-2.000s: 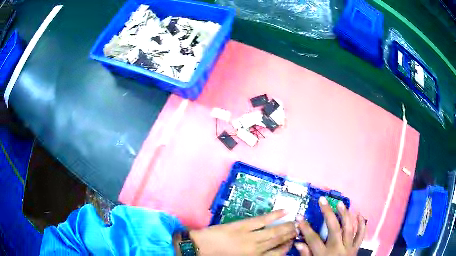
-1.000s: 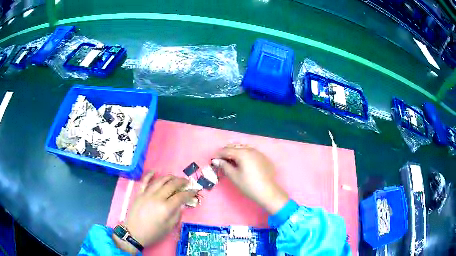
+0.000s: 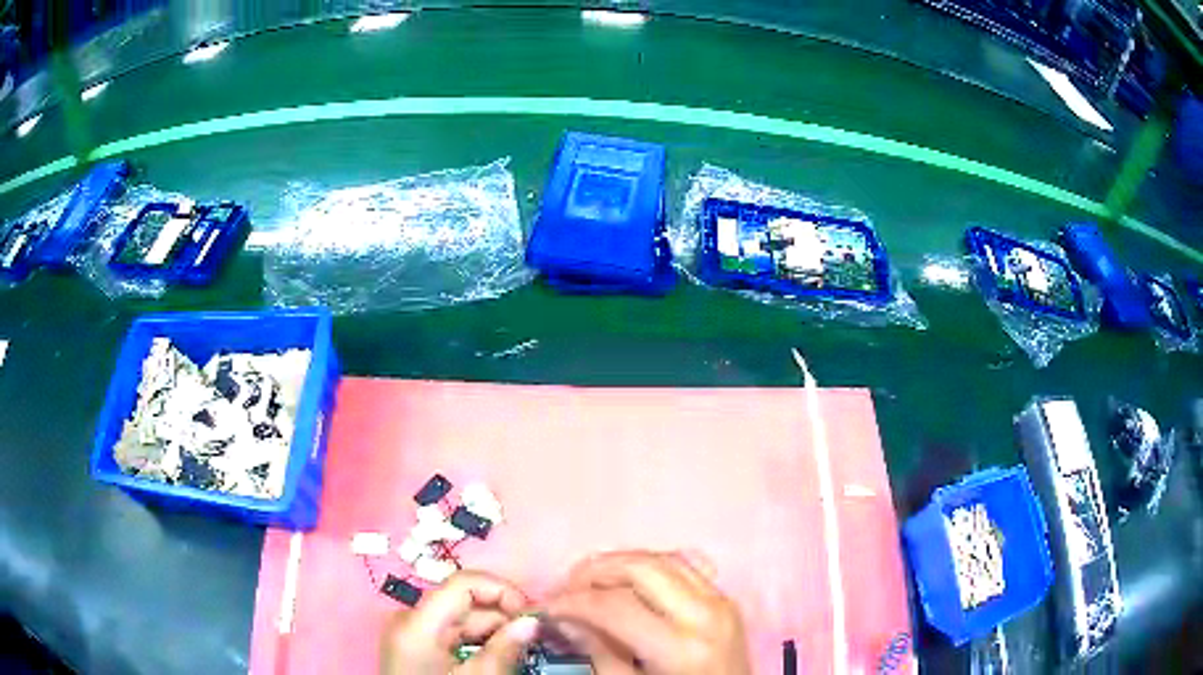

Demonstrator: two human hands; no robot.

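My left hand [image 3: 459, 625] and my right hand [image 3: 654, 612] meet at the bottom centre, fingertips close together. My left thumb and finger pinch a small wired part [image 3: 530, 620], mostly hidden, with a bit of red lead showing. My right hand is blurred, and its grip cannot be told. Under the hands, only a sliver of the device's circuit board with its grey shield [image 3: 566, 669] shows at the frame's lower edge. Small black and white wired parts [image 3: 433, 533] with red leads lie loosely on the pink mat [image 3: 633, 462], just beyond my left hand.
A larger blue bin [image 3: 323, 435] of jumbled parts stands left, a smaller blue bin [image 3: 1033, 567] right, beside a long wrapped pack [image 3: 1071, 508]. Beyond are clear film [image 3: 396, 237], a closed blue housing [image 3: 600, 211] and an open unit [image 3: 796, 251]. A blue cord [image 3: 896, 651] lies lower right.
Both hands have moved from the loose parts towards the wearer, and come together over the device. The view has shifted, so the device is now almost out of the picture.
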